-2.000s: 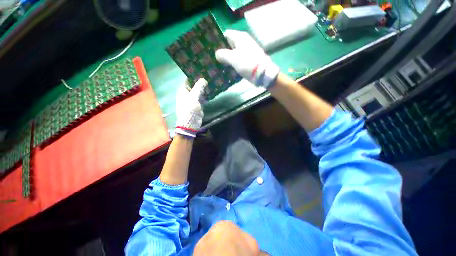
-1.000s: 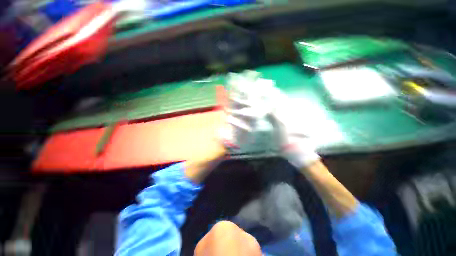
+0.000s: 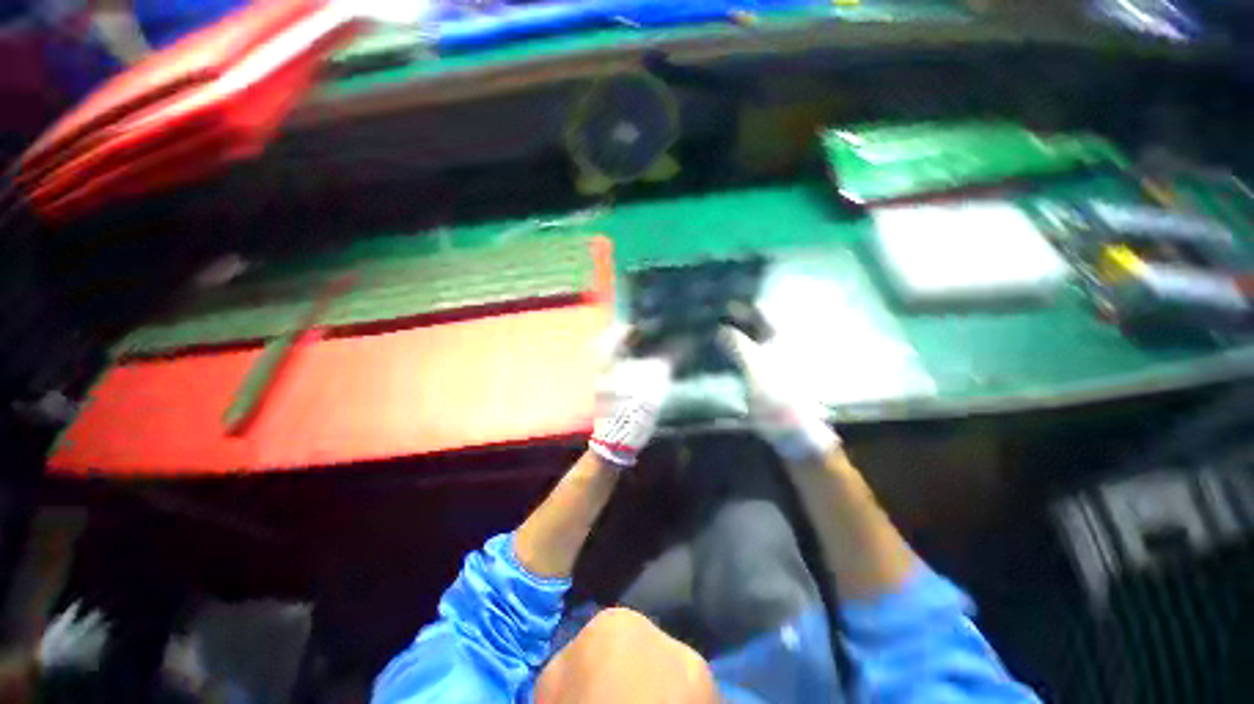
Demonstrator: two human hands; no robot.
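Observation:
A dark PCB panel is over the green mat and the pale clear sheet, just right of the red board. My left hand, in a white glove with a red cuff band, holds its lower left edge. My right hand, gloved and blurred, is at its right edge, with dark fingertips over the panel. The panel's small details are blurred.
Green laid-out strips cover the back of the red board; one PCB strip lies askew on it. A white foam block, a large green board, silver units, a fan and stacked red trays surround the bench.
The view has swung to the left since the first frame. The panel, earlier tilted in my hands, now lies squarer with its dark face showing. My hands have moved apart since the blurred middle frame.

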